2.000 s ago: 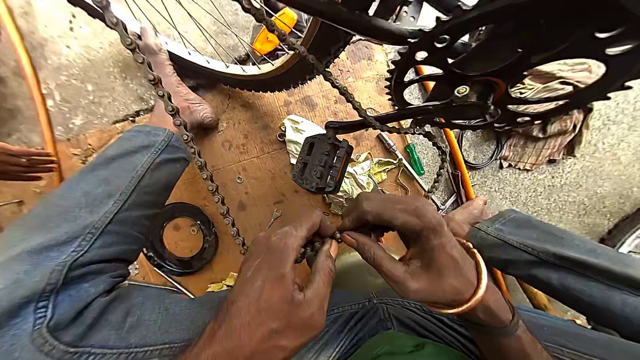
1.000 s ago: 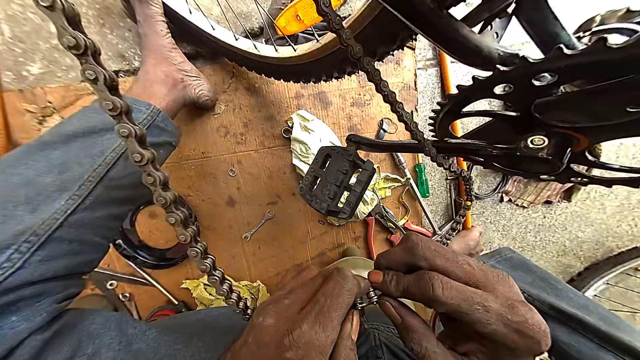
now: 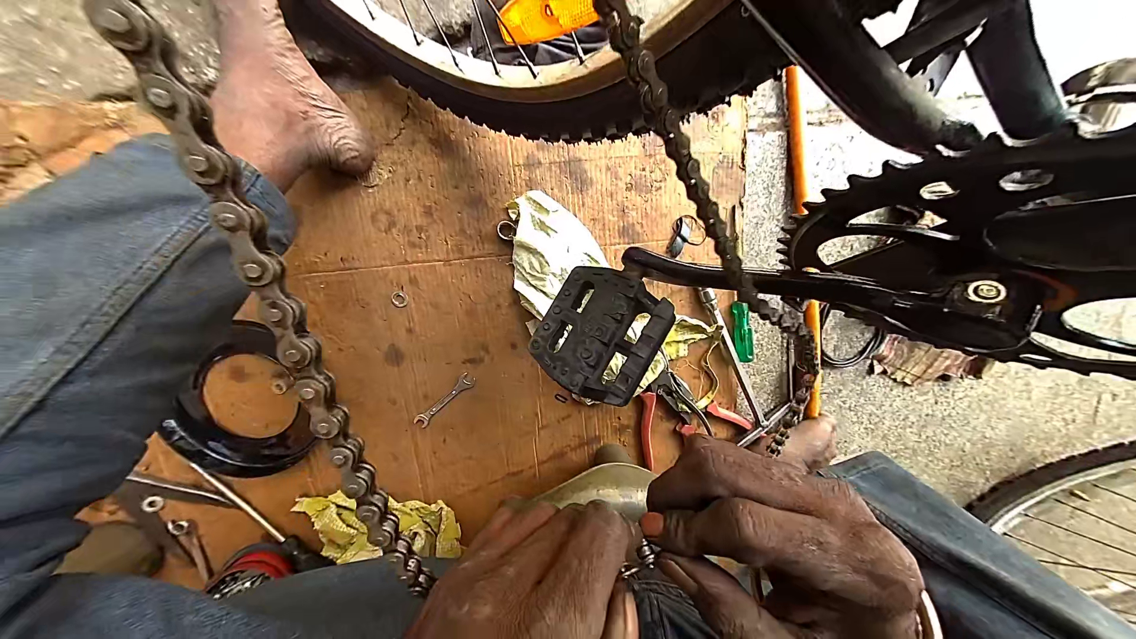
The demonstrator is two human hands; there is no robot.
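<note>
My left hand and my right hand meet at the bottom centre, fingertips pinching the ends of a bicycle chain; the small links between them are partly hidden. One chain run slopes down from the top left to my left hand. Another run hangs from the top, passes the black crank arm and reaches down toward my right hand. Above my hands is a black plastic pedal. The toothed black chainring is at the right, and the chain run crosses in front of the crank arm.
On the brown cardboard lie a small open-end wrench, a nut, red-handled pliers, a green-handled tool and a black ring. A bicycle wheel spans the top. A bare foot rests at upper left.
Both hands have moved lower in the view, still together at the chain. The view has shifted, and the wrench, mostly covered two seconds ago, now shows fully.
</note>
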